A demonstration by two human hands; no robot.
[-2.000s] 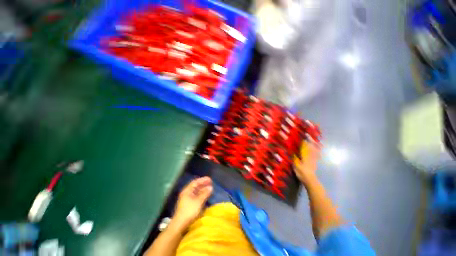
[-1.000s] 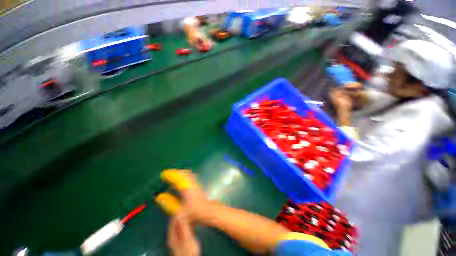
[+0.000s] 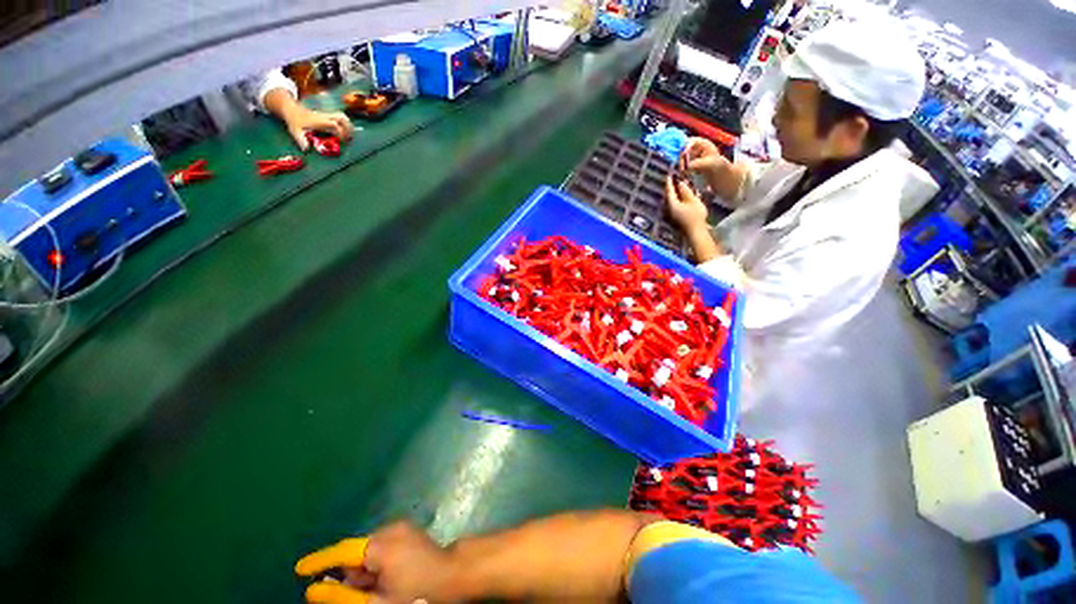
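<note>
My right hand [image 3: 375, 569] is at the bottom edge, over the green bench [image 3: 271, 437], with yellow sleeves on its thumb and finger. Something small and dark shows between these fingertips; I cannot tell whether it is held. My left hand is not in view. A deep blue bin [image 3: 566, 383] full of red clamps [image 3: 602, 313] stands on the bench ahead and to the right. Rows of red clamps on black units [image 3: 737, 496] lie beyond my forearm, below the bin's near right corner, partly covered by my sleeve.
A thin blue stick [image 3: 505, 420] lies before the bin. A person in white [image 3: 814, 236] works at a black divided tray [image 3: 625, 183]. Across the bench are blue boxes [image 3: 89, 218], loose red clamps [image 3: 280, 165] and another person's hand [image 3: 309, 122]. A white machine [image 3: 970, 466] stands right.
The view has swung up and across the bench. My right hand has left the clamp rows and come over the bench. My left hand and the red-handled roller have gone out of view.
</note>
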